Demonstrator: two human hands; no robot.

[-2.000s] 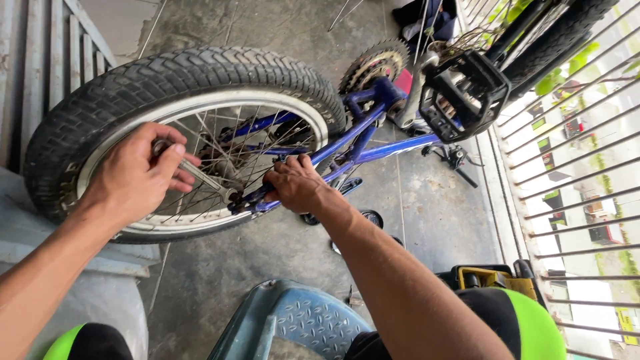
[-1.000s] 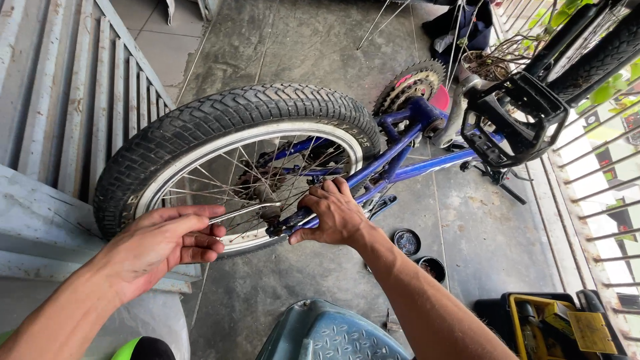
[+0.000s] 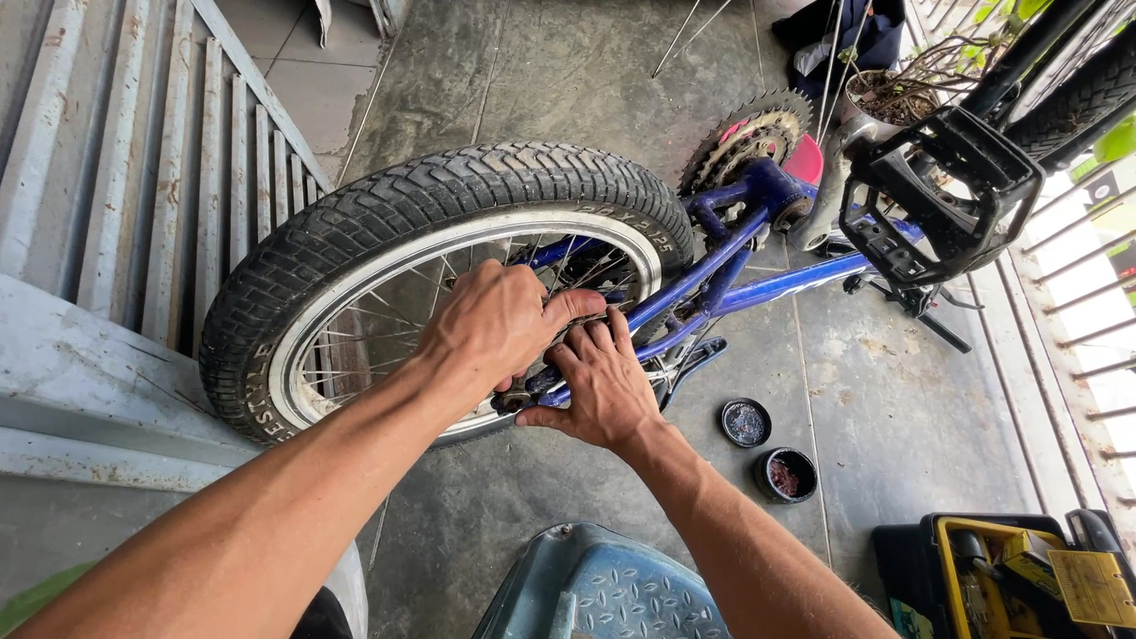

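A bicycle wheel with a knobbly black tyre (image 3: 444, 186) and a silver rim sits in the rear of a blue bicycle frame (image 3: 790, 284). My left hand (image 3: 497, 324) reaches over the spokes near the hub, its fingers curled and mostly hidden; whether it holds a tool does not show. Close beside it, my right hand (image 3: 599, 382) is closed around the rear end of the blue frame by the axle, thumb low and fingers over the tube. The toothed chainrings (image 3: 754, 133) and a black pedal (image 3: 941, 195) are beyond, to the right.
Two small round black containers (image 3: 745, 422) stand on the floor right of my hands, one with reddish-brown contents. A blue plastic stool (image 3: 648, 595) is at the bottom, an open toolbox (image 3: 954, 541) at lower right. Ribbed metal panels (image 3: 151, 177) border the left, a barred railing (image 3: 1092, 328) the right.
My left hand has moved right, from the rim side to over the hub beside my right hand. The thin metal tool it held one second ago is now out of sight.
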